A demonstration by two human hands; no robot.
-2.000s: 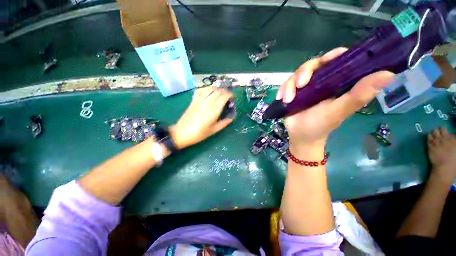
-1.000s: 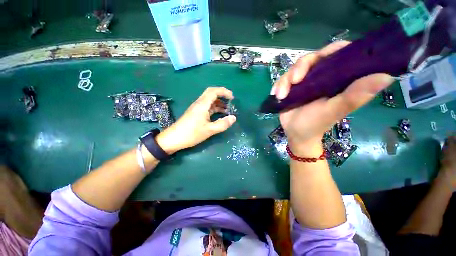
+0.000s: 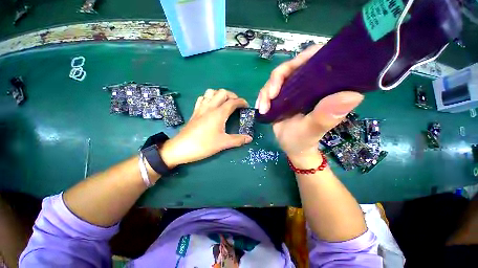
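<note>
My left hand (image 3: 209,125) holds a small dark, speckled circuit board module (image 3: 247,122) by its two ends, between thumb and fingers, at the bench. My right hand (image 3: 309,115) grips the large purple-wrapped electric screwdriver (image 3: 340,63), thumb lifted off its side. The screwdriver's black nose is at the module's upper right edge; its tip is partly hidden. A scatter of tiny silver-blue screws (image 3: 261,156) lies just below and right of the module. A pile of modules (image 3: 354,144) lies right of my right wrist. A group of modules (image 3: 142,101) lies left of my left hand.
A light blue box (image 3: 196,26) stands at top centre on the worn whitish strip (image 3: 105,32), with black rings (image 3: 244,37) beside it. White ring frames (image 3: 77,69) lie at upper left, a thin rod (image 3: 87,158) at left. Another box (image 3: 458,89) is at right.
My left hand has come back from the whitish strip with a module, which is now at the screwdriver's nose. My right hand and the screwdriver have moved left. The view has shifted.
</note>
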